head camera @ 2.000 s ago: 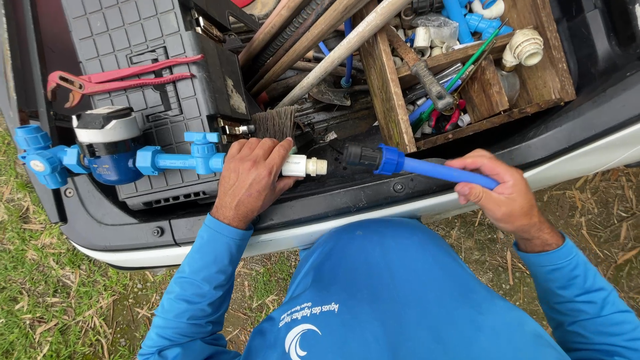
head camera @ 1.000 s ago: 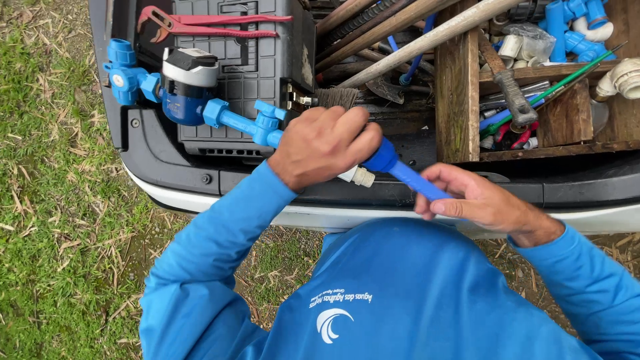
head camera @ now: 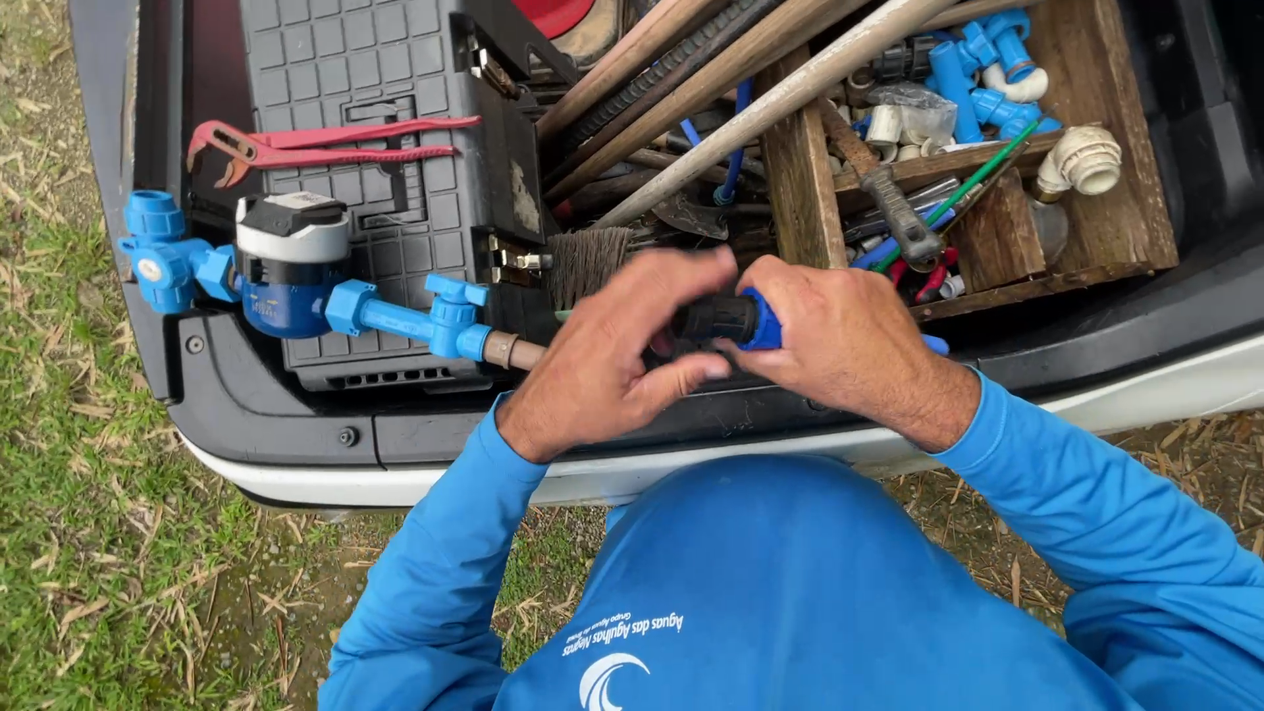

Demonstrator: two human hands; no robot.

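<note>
My right hand (head camera: 839, 346) is closed around the blue nut of a black and blue compression fitting (head camera: 726, 318), with the end of a blue pipe (head camera: 934, 345) showing behind it. My left hand (head camera: 622, 355), slightly blurred, has its fingers parted at the fitting's black end; whether it touches is unclear. Left of it lies a water meter (head camera: 293, 267) joined to a light-blue tee fitting (head camera: 163, 255) and a light-blue ball valve (head camera: 456, 321). A tan pipe piece (head camera: 513, 352) runs from the valve behind my left hand, which hides its far end.
A black toolbox (head camera: 326, 59) carries red slip-joint pliers (head camera: 336, 143). Wooden tool handles (head camera: 770, 109) lie beside a brush (head camera: 588, 265). At the right, a wooden crate (head camera: 1136, 197) holds pipe fittings and a rusty hammer-like tool (head camera: 894, 202). The vehicle's bumper edge (head camera: 632, 479) runs in front.
My right hand has moved from the blue pipe up to the fitting's blue nut. My left hand, over the meter assembly's end two seconds ago, now has parted fingers at the fitting's black end.
</note>
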